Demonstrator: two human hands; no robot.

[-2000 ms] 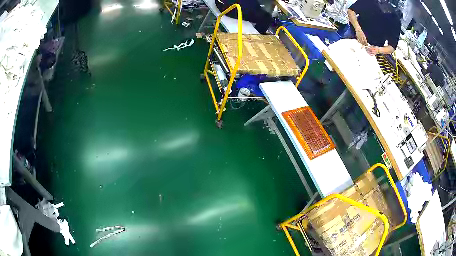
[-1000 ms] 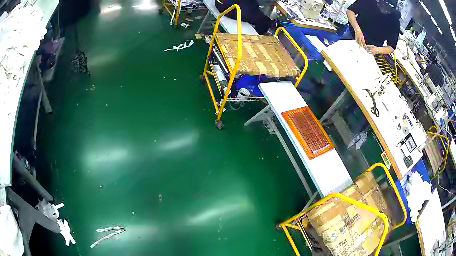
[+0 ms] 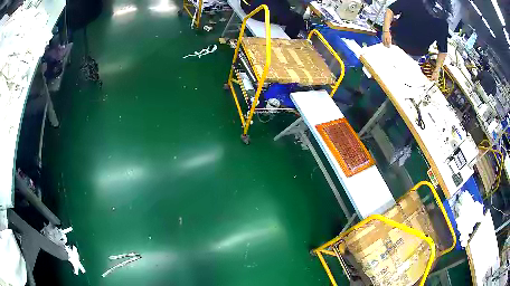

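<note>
Neither of my hands is in the picture. A long narrow white bench (image 3: 317, 106) stands ahead on the right, with an orange-red seat mat (image 3: 345, 147) lying on it. At the bench's near end is a yellow trolley (image 3: 386, 251) with a brown taped cardboard deck, cut off by the bottom edge. At its far end is another yellow-handled trolley (image 3: 288, 60) with a cardboard deck and blue stuff beneath.
White cloth covers a long table (image 3: 14, 72) at the left edge. Fabric strips (image 3: 122, 262) lie on the glossy green floor (image 3: 151, 128). A person in dark clothes (image 3: 416, 25) is behind a wooden-edged sewing table (image 3: 411, 111) at right.
The person behind the sewing table has moved their hands apart; one arm now reaches down toward the table's back edge. The trolleys, bench and mat have not moved.
</note>
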